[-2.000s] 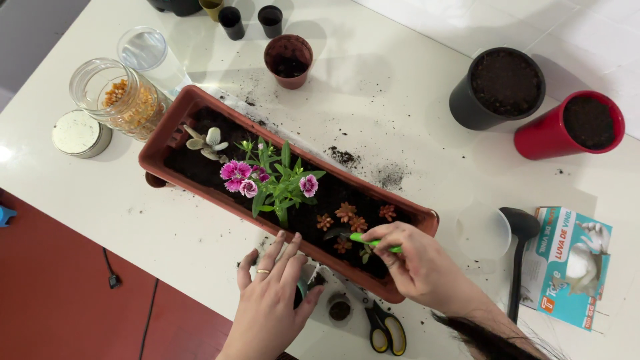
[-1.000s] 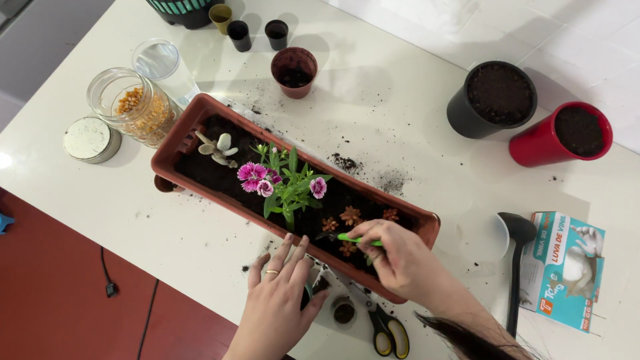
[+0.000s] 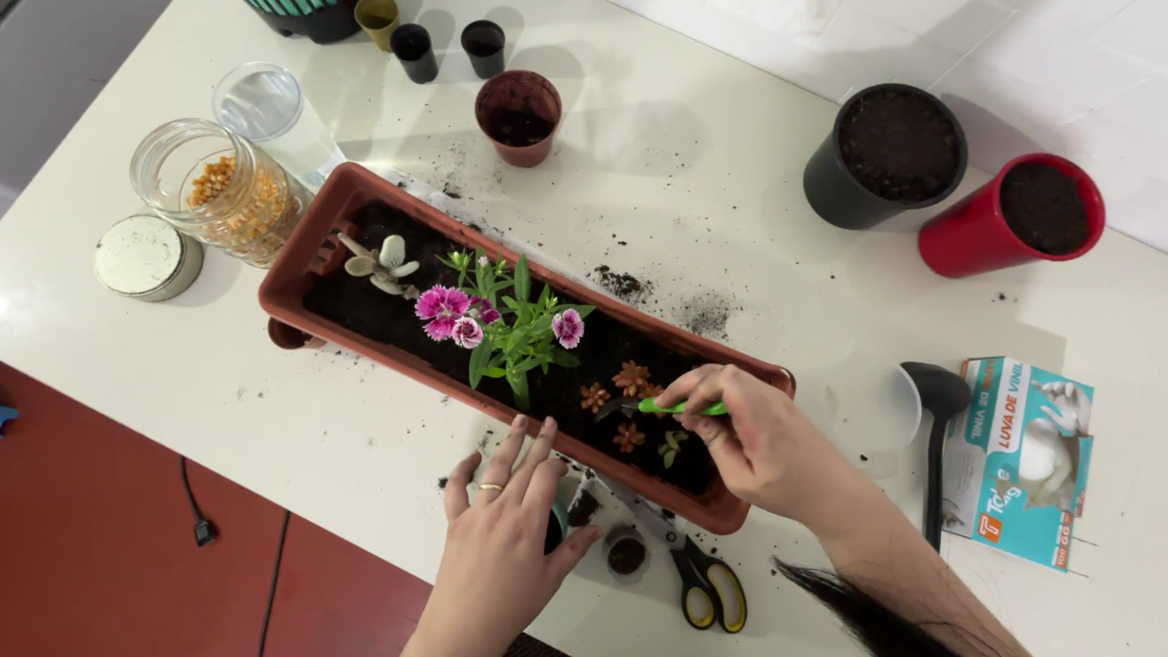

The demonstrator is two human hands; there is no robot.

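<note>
A long terracotta-coloured plastic planter (image 3: 538, 274) filled with dark soil lies diagonally across the table. In it stand a pale fuzzy succulent (image 3: 388, 265), a pink dianthus plant (image 3: 520, 333), several small reddish succulents (image 3: 630, 438) and a small green one (image 3: 672, 448). My right hand (image 3: 744, 433) grips a small green-handled garden tool (image 3: 680, 406), its dark tip at the soil among the reddish succulents. My left hand (image 3: 516, 511) has its fingers spread, fingertips at the planter's near rim, and partly covers a small container (image 3: 555, 527) holding something dark. Whether it grips that container is unclear.
Scissors (image 3: 707, 584) and a small soil cup (image 3: 625, 553) lie near the planter. A glass jar of corn kernels (image 3: 224, 196), its lid (image 3: 149, 258) and a clear water container (image 3: 274, 114) stand left. Black (image 3: 885, 155) and red pots (image 3: 1008, 219), a black ladle (image 3: 935, 456) and glove box (image 3: 1022, 461) are right.
The green tool's tip has moved among the reddish succulents, with my right hand still holding it. My left hand stays near the planter's near rim.
</note>
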